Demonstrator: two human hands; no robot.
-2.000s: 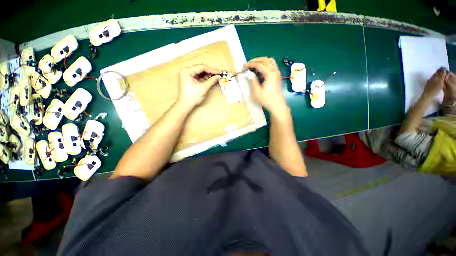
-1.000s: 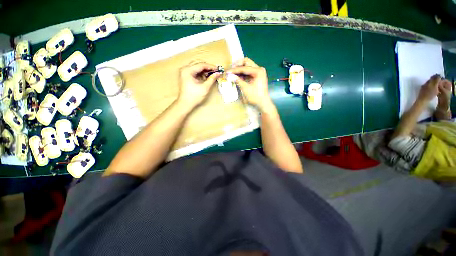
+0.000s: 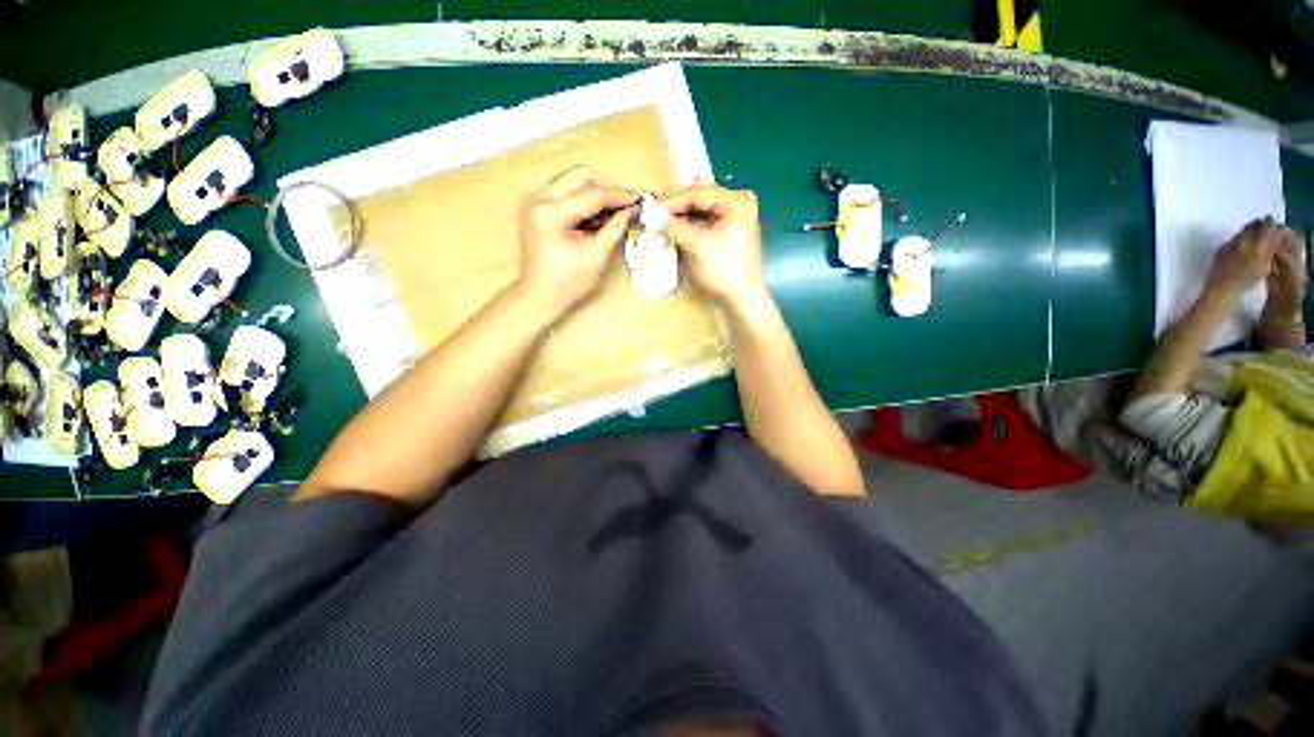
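Observation:
A white oblong housing point(image 3: 653, 265) lies between my hands over the right part of the tan work mat point(image 3: 476, 274). My left hand point(image 3: 565, 248) pinches at the top end of the housing from the left, fingers closed on a small dark part or wires. My right hand point(image 3: 721, 242) pinches at the same end from the right. A small whitish piece point(image 3: 653, 213) shows between the fingertips. What exactly the fingertips hold is too small to tell.
Many white housings with dark centre marks point(image 3: 208, 277) crowd the left. A pale ring point(image 3: 314, 225) lies on the mat's upper left corner. Two wired housings point(image 3: 859, 226) lie right of the mat. A worn pale rail point(image 3: 649, 48) runs behind. Another person's hands point(image 3: 1257, 267) are far right.
My right hand has moved left from near the mat's right edge and now meets my left hand at the housing's top end. My left hand has stayed nearly in place.

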